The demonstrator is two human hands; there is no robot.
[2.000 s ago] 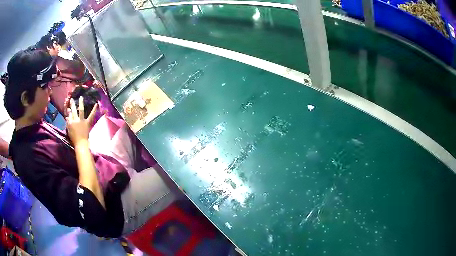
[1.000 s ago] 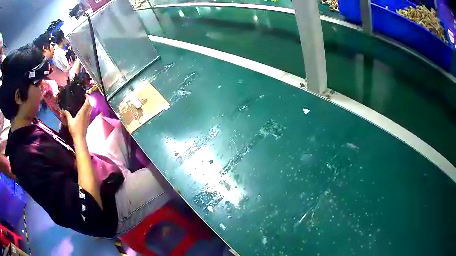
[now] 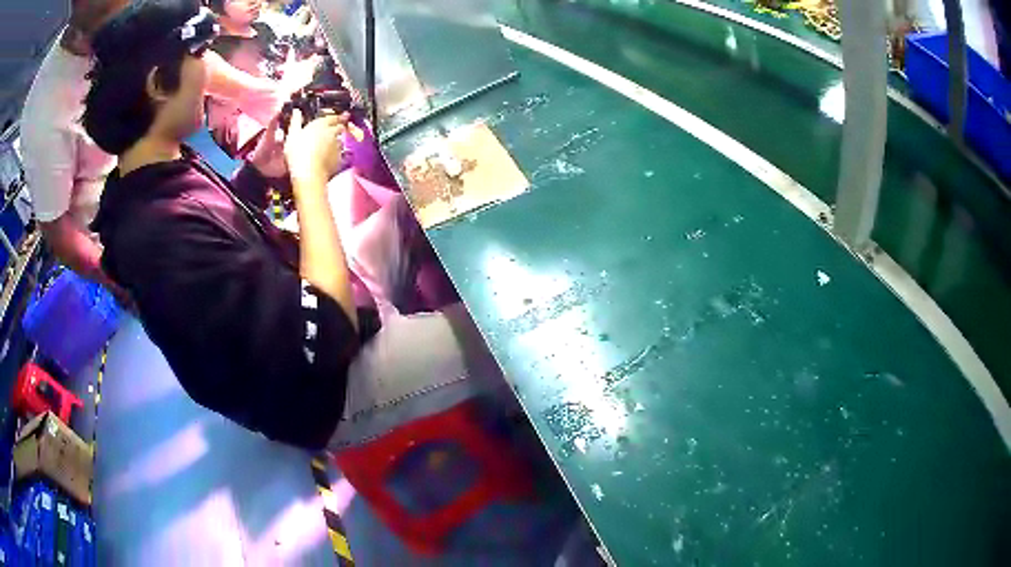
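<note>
Neither of my hands is in the picture. Nearest in front of me is the glossy dark-green worktable (image 3: 710, 377), with scratches and whitish dried marks. A tan board (image 3: 488, 177) lies on it at the far left edge. A small whitish object (image 3: 451, 166) lies on the board; it is too small to name surely. The seated neighbour on the left holds a black bundle (image 3: 316, 105) in both hands, above the lap.
A pale metal post (image 3: 860, 133) and rail (image 3: 710, 138) run along the table's far side. Blue bins (image 3: 964, 83) stand beyond. A red stool (image 3: 443, 476) is under the neighbour (image 3: 222, 266). Another person in a light shirt (image 3: 61, 155) stands behind. Cartons and blue crates (image 3: 67, 316) are on the floor.
The view has turned left, so the neighbour, board and post appear further right. The neighbour's hands now hold the black bundle lower. A standing person has come into view at the far left.
</note>
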